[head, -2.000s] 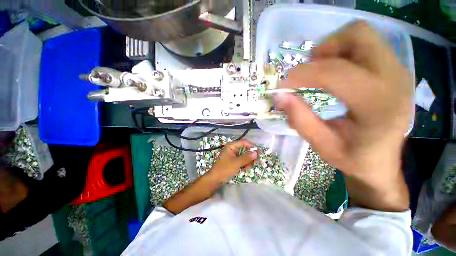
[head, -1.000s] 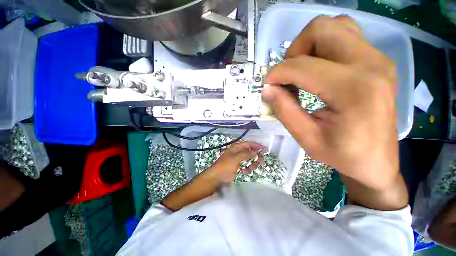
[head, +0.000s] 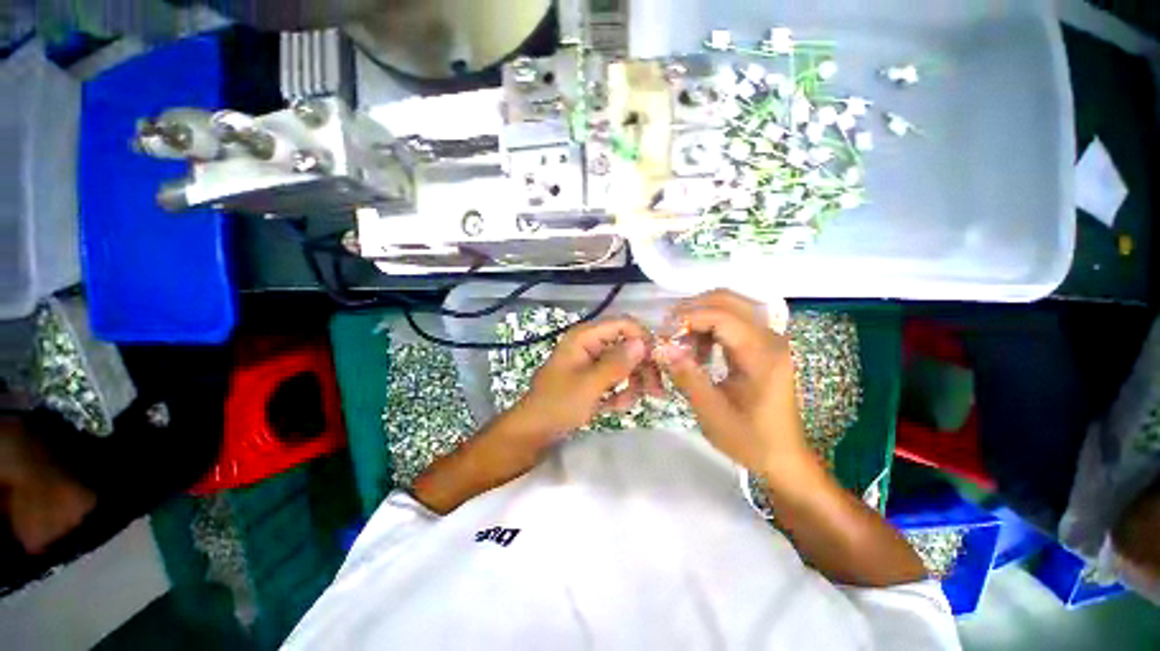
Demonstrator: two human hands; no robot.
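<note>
My left hand (head: 588,371) and my right hand (head: 738,378) meet fingertip to fingertip above the lap tub (head: 473,369) of loose white-and-green components (head: 524,333). A small whitish component (head: 663,345) shows between the fingertips; its stem cannot be made out. My right thumb and finger pinch at it. The left fingers are curled close beside it, and what they hold is too small to tell. The machine nest (head: 636,127) at the right end of the assembly head (head: 545,165) has no hand at it.
The translucent output tub (head: 980,274) right of the machine holds many white-headed pieces. A blue bin (head: 155,191) lies left of the machine. Black cables (head: 439,333) loop below the head. Red stools (head: 274,413) stand below the bench. Another person's arm (head: 38,490) is at the left edge.
My right hand has left the machine nest and come down to my left hand over the lap tub. My left hand has stayed over the tub. The camera view has shifted, showing more output tub.
</note>
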